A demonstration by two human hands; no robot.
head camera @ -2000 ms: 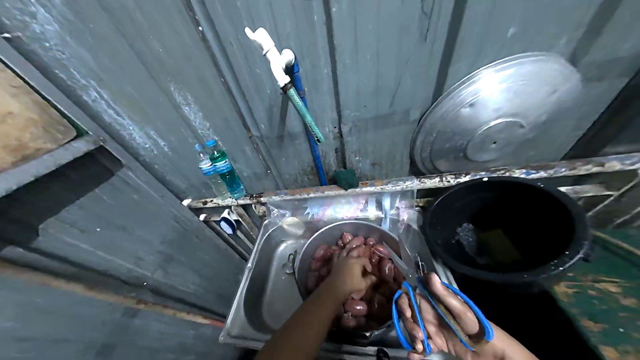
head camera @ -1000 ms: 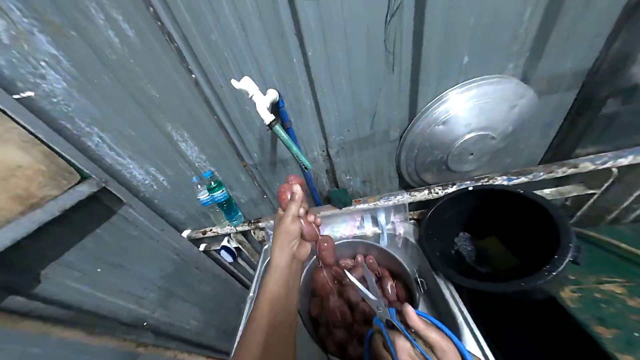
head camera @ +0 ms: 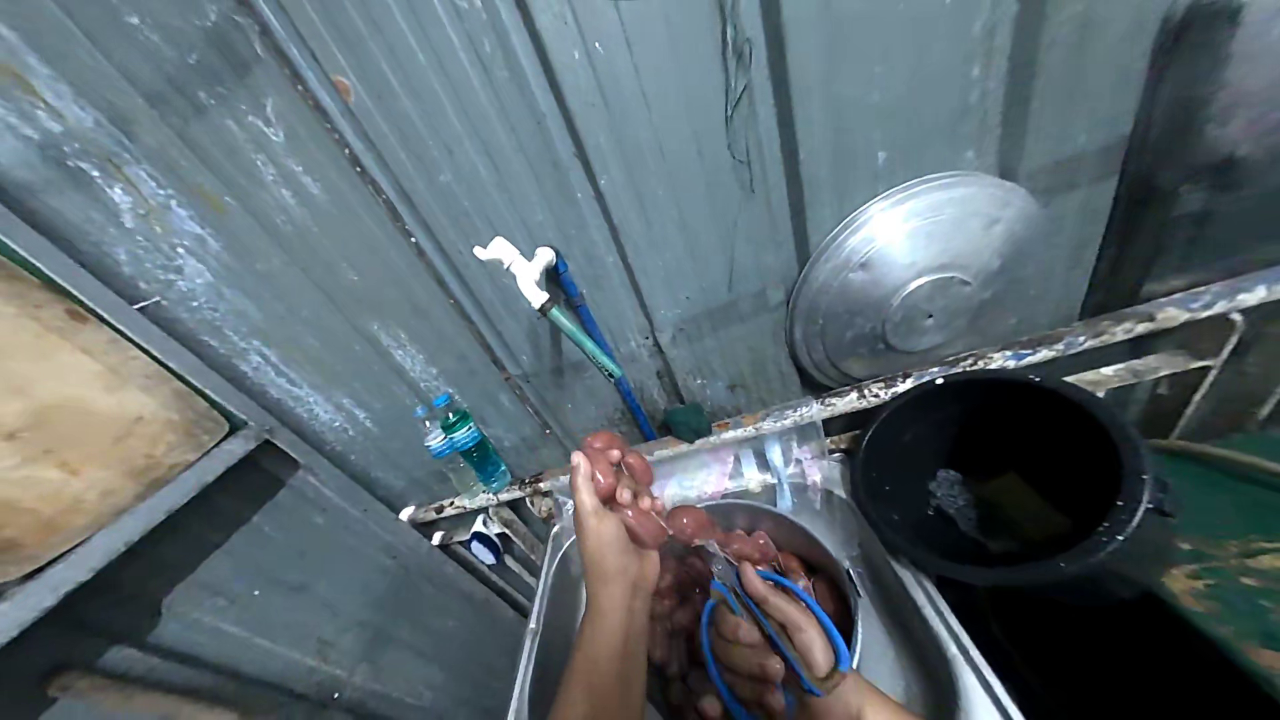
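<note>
Small reddish-brown sausage links [head camera: 692, 524], joined in a string, fill a round metal pot in a steel sink [head camera: 965, 672]. My left hand [head camera: 615, 530] is raised at the pot's left rim, with several links in its fingers and palm. From it the string runs right, over the pot [head camera: 848, 590]. My right hand [head camera: 775, 640] grips blue-handled scissors [head camera: 835, 640] over the pot; their blades point up toward the string, and their tips are partly hidden among the links.
A black bucket [head camera: 880, 540] stands right of the sink. Behind are a painted metal rail [head camera: 1110, 330], a white tap [head camera: 525, 275] with a green hose [head camera: 585, 345], and a leaning metal lid [head camera: 870, 290]. Plastic bottles [head camera: 480, 455] stand at the left, near a wooden board [head camera: 90, 420].
Two seconds ago my left hand was down among the links in the pot; it has since come up with several links. The scissors have moved left, over the pot.
</note>
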